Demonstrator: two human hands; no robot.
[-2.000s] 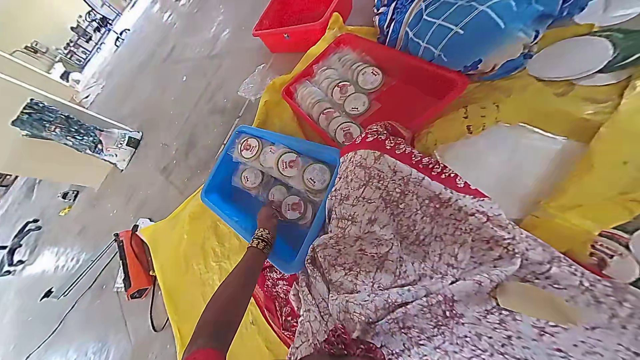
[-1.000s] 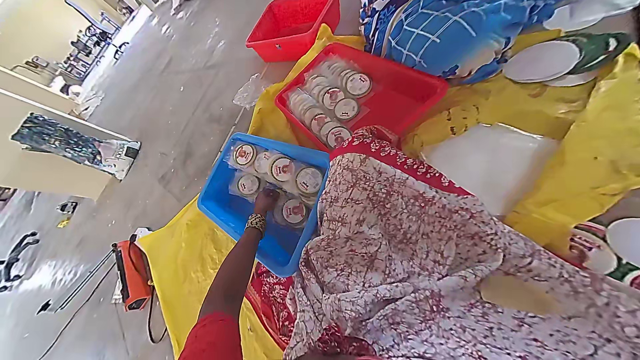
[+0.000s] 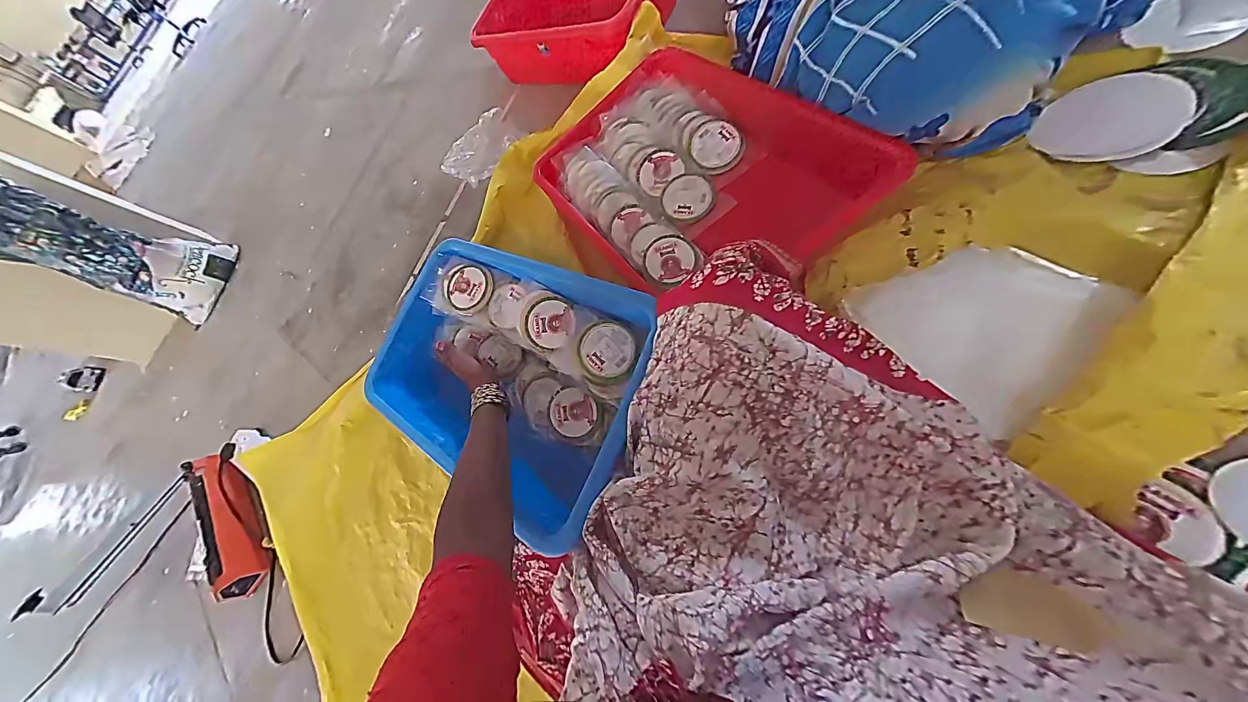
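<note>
My left hand [image 3: 466, 365], with a patterned bangle at the wrist, reaches into a blue plastic tray [image 3: 390, 382]. It touches the left end of a stack of clear packets with round printed discs [image 3: 499, 355]; its fingertips are partly hidden, so a grip cannot be made out. More such packets [image 3: 549, 322] lie in rows above and to the right, and another stack [image 3: 571, 413] lies lower in the tray. A red plastic tray [image 3: 829, 161] behind holds several overlapping rows of similar packets [image 3: 663, 174]. My right hand is not in view.
Yellow sheeting [image 3: 366, 526] lies under the trays. A patterned cloth [image 3: 780, 468] drapes beside the blue tray. Around stand another red tub [image 3: 556, 44], a blue bundle [image 3: 877, 58], white round discs [image 3: 1111, 117], a clear plastic sheet [image 3: 985, 322] and an orange device with a cord [image 3: 229, 526].
My left hand has moved left within the blue tray, from beside the lower packets to the left end of the middle stack. The red tray's packets look unchanged.
</note>
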